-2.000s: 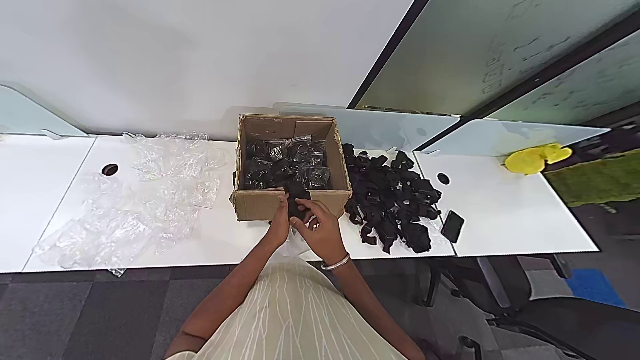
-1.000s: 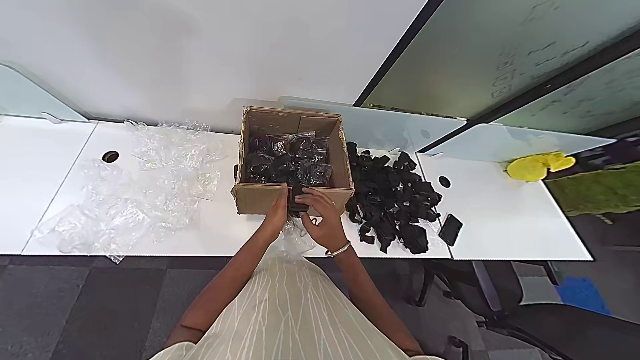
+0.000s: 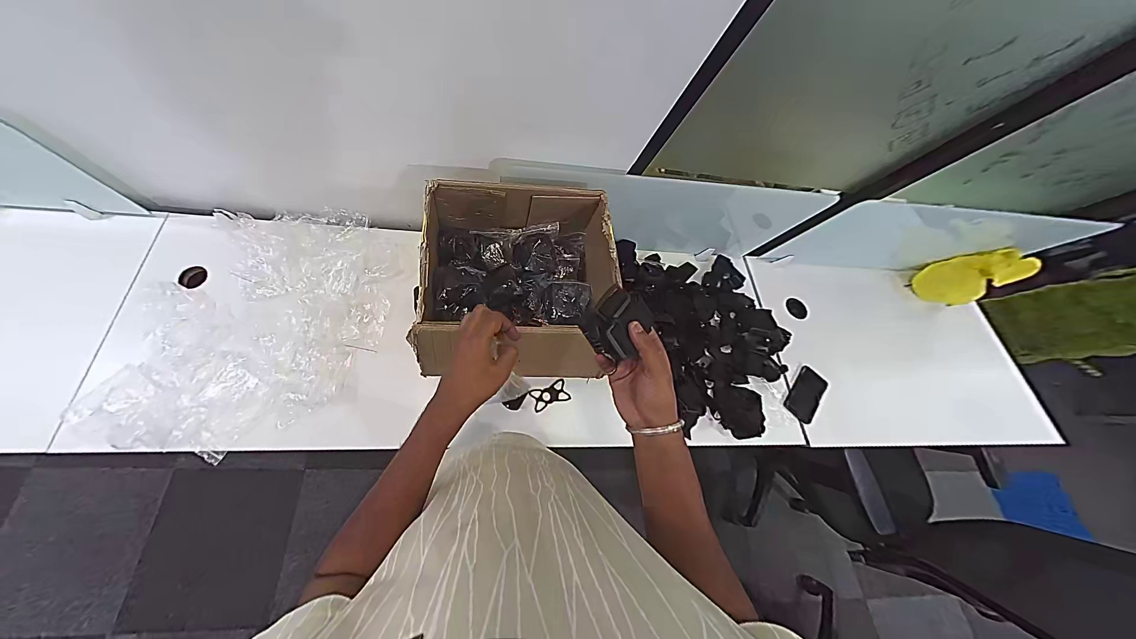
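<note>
A cardboard box (image 3: 559, 353) stands open on the white desk, with several black items in clear plastic bags (image 3: 532, 266) inside. My right hand (image 3: 643, 386) grips a folded black strapped item (image 3: 619, 324) at the box's front right corner. My left hand (image 3: 479, 359) is at the front left of the box with its fingers curled; a bit of clear plastic (image 3: 512, 388) shows just below them, and whether they pinch it I cannot tell. A small black cross-shaped piece (image 3: 550, 395) lies on the desk between my hands. Many unbagged black items form a pile (image 3: 737, 333) right of the box.
Crumpled clear plastic bags (image 3: 266, 328) spread over the desk left of the box. A black phone (image 3: 806, 394) lies right of the black pile. Farther right is a yellow object (image 3: 963, 277). Glass partitions (image 3: 710, 209) line the desk's rear, and a black chair (image 3: 1021, 559) stands at lower right.
My hands, together at the box's front edge before, have moved apart. The right one has gone to the right with the black item. The cross-shaped piece on the desk is now visible.
</note>
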